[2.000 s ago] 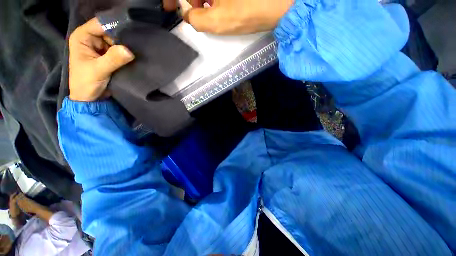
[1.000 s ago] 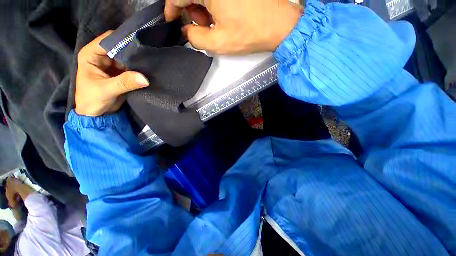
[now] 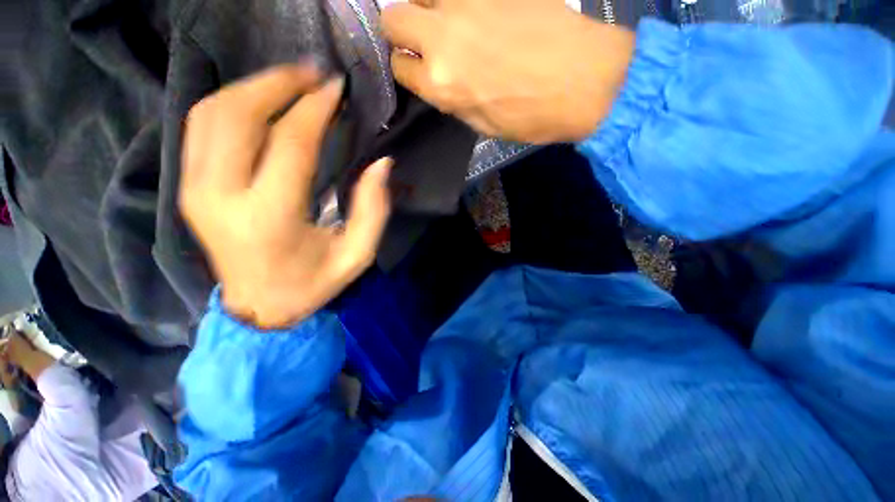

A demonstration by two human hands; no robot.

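Note:
A large dark grey garment (image 3: 108,167) fills the left and top of the view. A zipper edge with metal teeth (image 3: 378,44) runs down it near the top middle. My left hand (image 3: 280,196) is blurred, with thumb and fingers apart, over the garment; it holds nothing that I can see. My right hand (image 3: 510,69) lies at the top, its curled fingertips on the garment beside the zipper. What lies under its fingers is hidden.
A bit of the ruler-marked table edge (image 3: 496,155) shows below my right hand. A blue object (image 3: 378,338) is under the table. Several strips with metal teeth (image 3: 721,12) lie at the top right. A person in a pale lilac top (image 3: 74,431) is at lower left.
My left hand has let go of the folded cloth and moved right and down, opening. The garment now spreads across the table's white surface. My right hand has moved slightly right.

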